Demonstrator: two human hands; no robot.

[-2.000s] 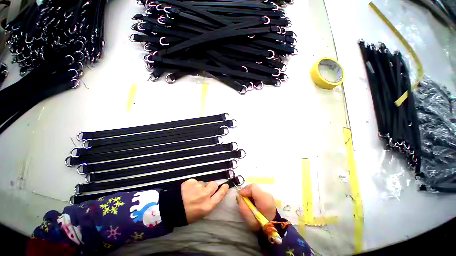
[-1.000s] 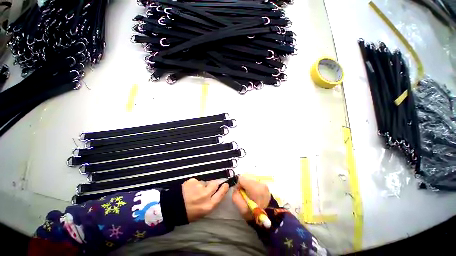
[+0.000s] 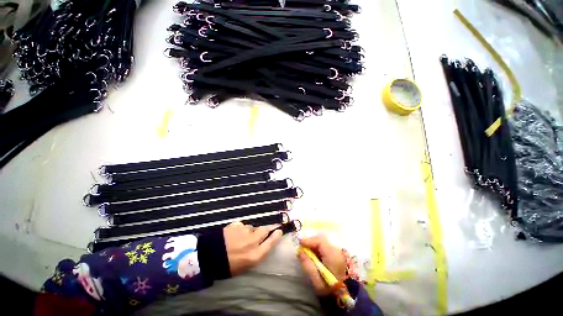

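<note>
Several black webbing straps (image 3: 191, 196) with D-rings at their ends lie side by side in front of me. My left hand (image 3: 248, 248) presses and pinches the nearest strap close to its right end. That strap's end tab (image 3: 289, 227) and its D-ring (image 3: 297, 224) stick out past my fingertips. My right hand (image 3: 325, 262) holds a slim yellow pointed tool (image 3: 321, 269) like a pencil. Its thin tip points at the strap end, just below the ring. Whether the tip touches the strap I cannot tell. My left sleeve covers the left part of the nearest straps.
A heap of black straps (image 3: 265, 58) lies at the far side, more straps (image 3: 74, 46) at far left. A yellow tape roll (image 3: 402, 97) lies right of the heap. Straps (image 3: 484, 129) and crinkled clear plastic (image 3: 540, 166) lie at far right. Yellow tape strips (image 3: 376, 241) mark the tabletop.
My right hand with the tool moved in to the strap end, then back slightly down and right. The D-ring shows again past my left fingers, which have hardly moved.
</note>
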